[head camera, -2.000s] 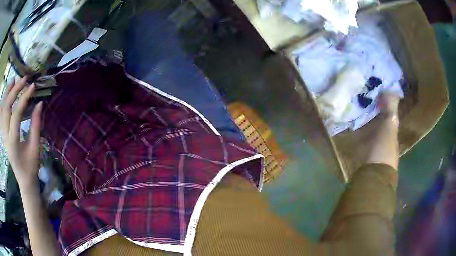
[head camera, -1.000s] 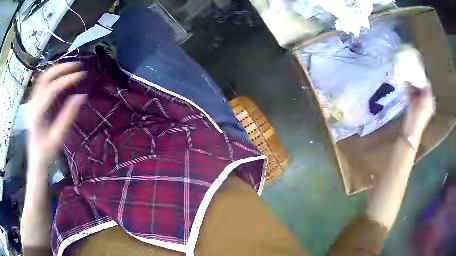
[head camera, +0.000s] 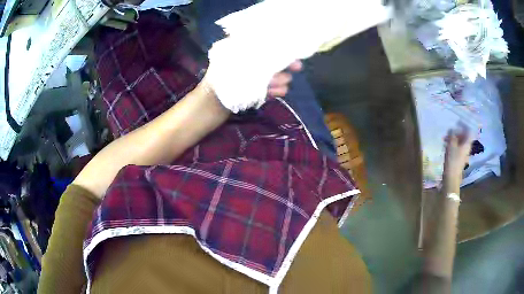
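My left hand (head camera: 278, 83) holds a bundle of white pieces (head camera: 258, 51) above the lap; the white cloth covers most of the hand, and only some fingertips show. The bundle stretches up and right toward the top edge. My right hand (head camera: 458, 143) is blurred and reaches down over the white pieces (head camera: 445, 109) in the open cardboard box (head camera: 488, 212) at the right. Its fingers are too blurred to tell if they grip anything. A small dark bit (head camera: 477, 147) lies beside it.
The red plaid apron (head camera: 247, 201) covers the lap. A white pile (head camera: 474, 34) lies behind the box. The pale table edge (head camera: 49, 63) with printed marks is at upper left. An orange-brown slatted object (head camera: 346, 150) is on the green floor (head camera: 382, 224). Dark cloth (head camera: 29, 201) is at far left.
My left hand has moved right from the table side and now holds the white bundle over the lap. My right hand no longer shows the white piece and is back over the box's contents.
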